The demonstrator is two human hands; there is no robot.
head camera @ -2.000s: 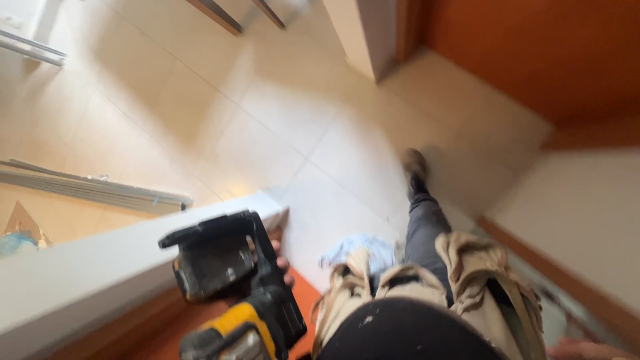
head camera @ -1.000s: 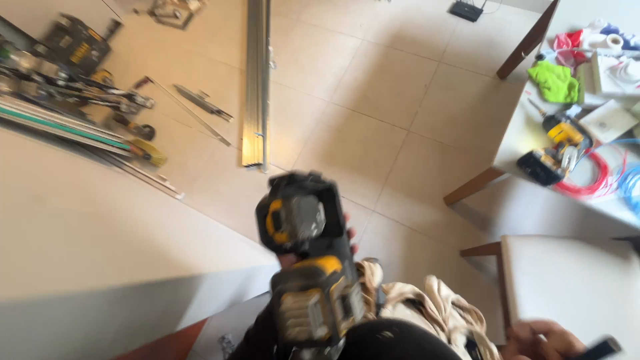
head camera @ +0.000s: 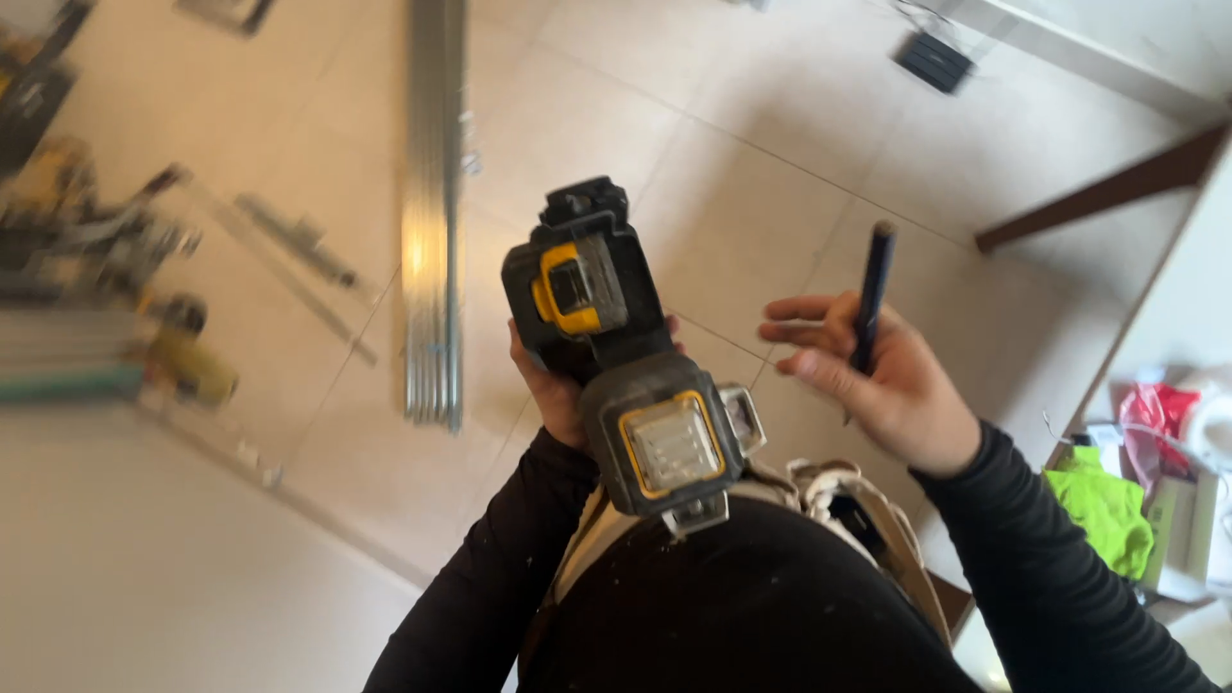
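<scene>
My left hand (head camera: 553, 390) is closed around a black and yellow laser level (head camera: 616, 356), held in front of my body; its fingers are partly hidden behind the tool. The level has a square window framed in yellow and metal guards around its lower end. To its right, my right hand (head camera: 857, 371) grips a dark pencil or marker (head camera: 874, 289) between thumb and fingers, with the other fingers spread. The two hands are apart. A beige tool pouch or cloth (head camera: 857, 500) hangs at my waist.
Metal profiles (head camera: 433, 212) lie on the tiled floor, with blurred tools (head camera: 87, 221) at the left. A pale panel or ledge (head camera: 173, 549) fills the lower left. At the right stands a table (head camera: 1165, 308) bearing a lime-green cloth (head camera: 1102, 505); a black box (head camera: 932, 63) sits near the wall.
The view has turned from the doorway side. My right hand, low at the frame's edge one second ago, has come up beside the laser level with the pencil or marker. The level stays in my left hand.
</scene>
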